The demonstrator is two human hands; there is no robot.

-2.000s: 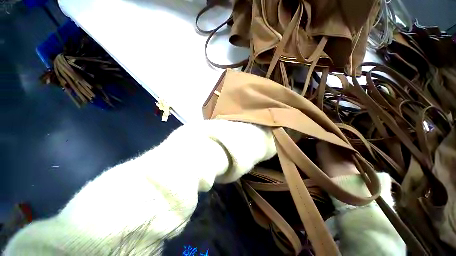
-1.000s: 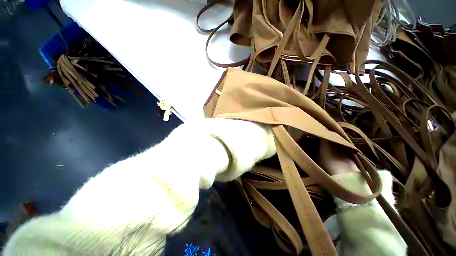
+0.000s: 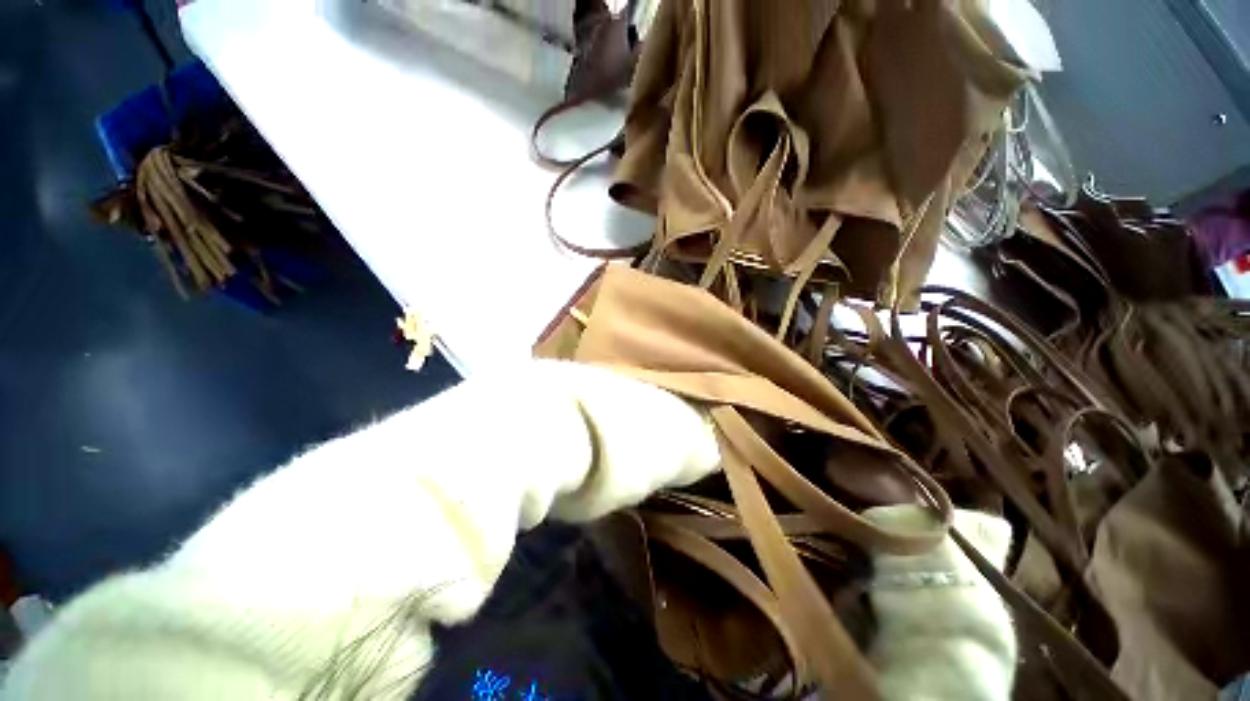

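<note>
A tan-brown bag [image 3: 685, 336] lies across both arms at the table's near edge, its folded edge at the left. Its long strap [image 3: 768, 534] hangs down between my arms. My left arm, in a cream sleeve [image 3: 452, 466], reaches in from the lower left; the left hand is hidden by the sleeve and the bag. My right hand [image 3: 877, 477] shows only as a dark, blurred part above its cream cuff, under the bag and strap loop. Its fingers are hidden, and no tool can be made out.
A slumped stack of brown bags [image 3: 809, 137] is on the white table [image 3: 398, 178]. Tangled straps [image 3: 1014, 397] and more brown bags [image 3: 1179, 575] fill the right. A blue bin [image 3: 124, 123] with brown strips stands on the floor at left. A yellowish scrap [image 3: 415, 338] hangs at the table edge.
The view has shifted, showing more of the far side. The held bag and right cuff appear lower and further left. The bag's pose over my arms looks much the same.
</note>
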